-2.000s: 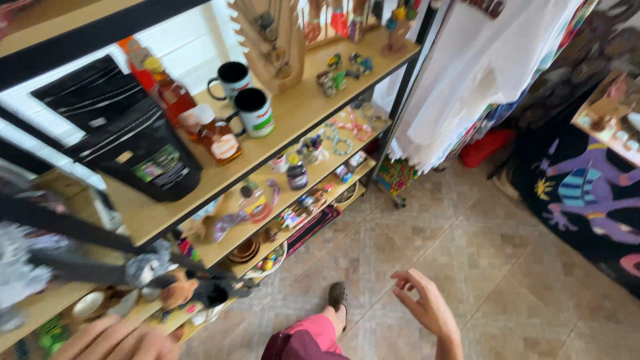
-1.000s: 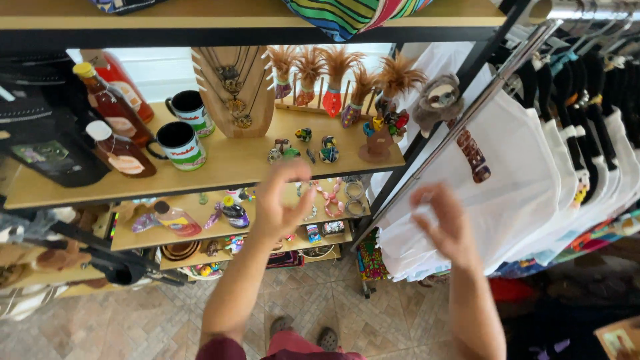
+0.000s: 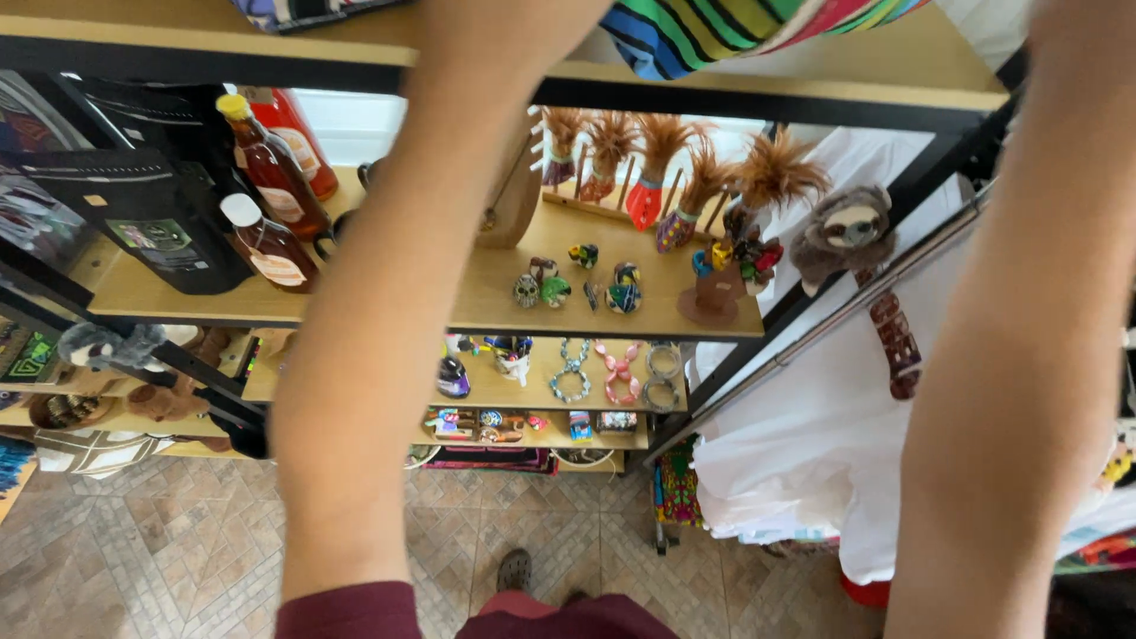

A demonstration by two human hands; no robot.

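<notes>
Both forearms reach up past the top edge of the view. The lower part of my left hand [image 3: 519, 27] shows at that edge, above the upper shelf board; its fingers are hidden. Just right of it lies a striped multicoloured cloth item [image 3: 710, 31]. My right hand is out of view, beyond the upper right corner. Behind my left arm are a necklace display bust [image 3: 515, 200] and partly hidden mugs. On the shelf below stand syrup-like bottles [image 3: 275, 191], a black pouch [image 3: 169, 222], feather-topped figures [image 3: 652, 169] and small painted ornaments [image 3: 621, 293].
Lower shelves hold bracelets [image 3: 619, 373] and small boxes [image 3: 579, 426]. A plush sloth [image 3: 848, 226] clings to the black shelf post. White garments [image 3: 799, 426] hang from a metal rail [image 3: 843, 302] at the right. My shoe [image 3: 514, 570] is on the tiled floor [image 3: 177, 550].
Both hands have risen from in front of the shelves to the top edge of the view or past it. The view swung from the floor toward the shelves during the earlier frames.
</notes>
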